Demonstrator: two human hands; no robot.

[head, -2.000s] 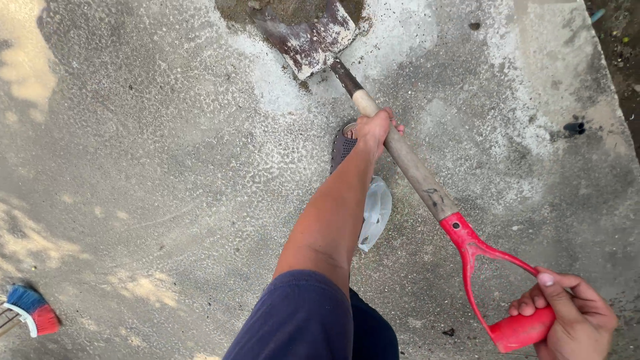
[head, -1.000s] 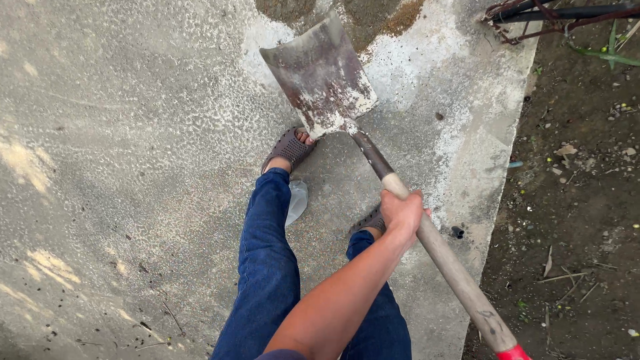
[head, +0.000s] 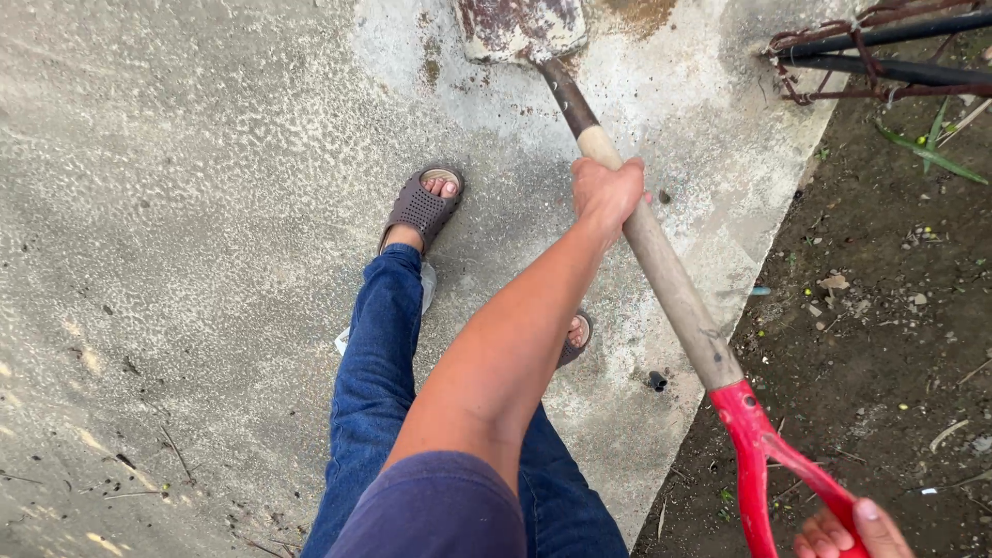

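Note:
A square-bladed shovel (head: 674,271) slants from the top middle to the bottom right. Its worn, whitish-stained metal blade (head: 523,27) is cut off by the top edge of the view. My left hand (head: 608,190) is wrapped around the upper wooden shaft, just below the metal socket. At the bottom right, my right hand (head: 852,535) holds the red D-shaped handle (head: 752,457), with its fingers and thumb partly cut off by the frame. Brownish sandy material (head: 639,15) lies on the concrete beside the blade.
My sandalled feet stand on rough concrete (head: 232,194). Bare soil (head: 868,372) borders its right edge. Black pipes and rusty bars (head: 876,66) reach in at the upper right. A clear plastic piece (head: 428,287) lies behind my leg, and a short black tube (head: 657,380) pokes up nearby.
Since a second ago the shovel blade has shifted away from my feet toward the top edge. My right hand and the red handle, out of view or mostly so then, show again. The view has shifted right since the first frame.

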